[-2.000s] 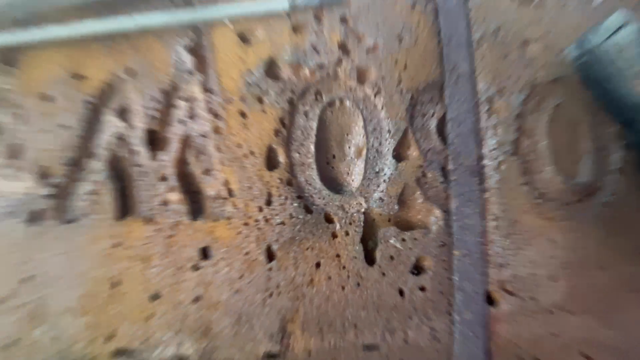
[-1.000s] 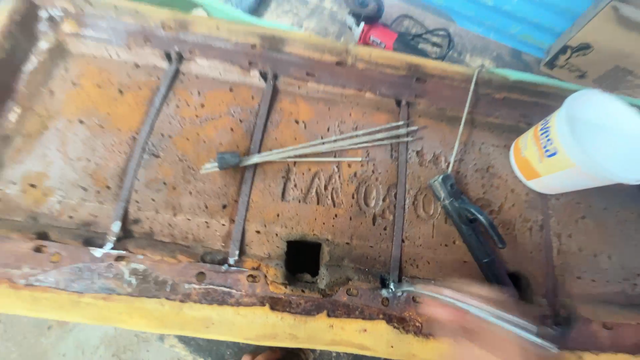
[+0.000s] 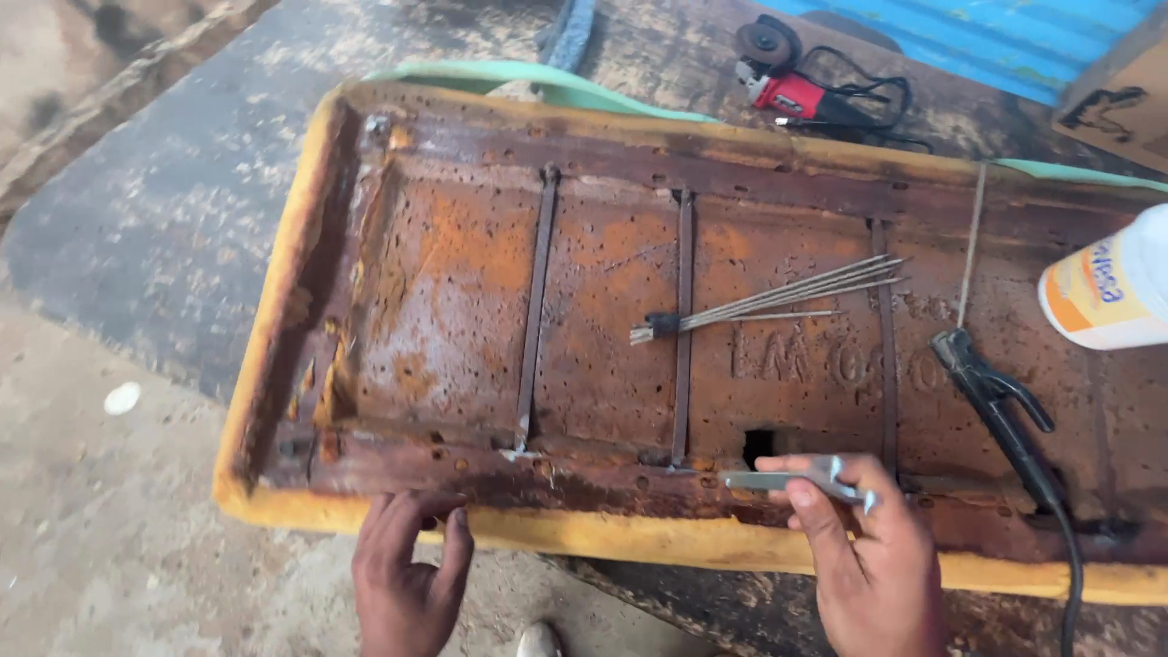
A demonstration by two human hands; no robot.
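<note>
My right hand (image 3: 867,547) holds a small greyish metal tool with a flat blade (image 3: 766,480) between thumb and fingers, over the near edge of a rusty metal-framed panel with a yellow foam rim (image 3: 584,538). The tool's exact kind cannot be told. My left hand (image 3: 411,566) rests near that rim at the lower left, fingers curled and apart, with nothing seen in it. Beyond the right hand, a black welding electrode holder (image 3: 999,415) lies on the panel with a rod (image 3: 974,246) clamped in it. A bundle of welding electrodes (image 3: 776,299) lies across two crossbars.
A white and orange plastic tub (image 3: 1109,283) stands on the right. Behind the panel lie a red angle grinder (image 3: 794,96) with its cord and a cardboard box (image 3: 1118,100). A square hole (image 3: 758,447) opens in the panel. The holder's cable (image 3: 1075,566) runs down at the right.
The view has pulled back from a close look at the panel. My left hand has come into view. My right hand, blurred near the lower right a second ago, now shows clearly with the metal tool.
</note>
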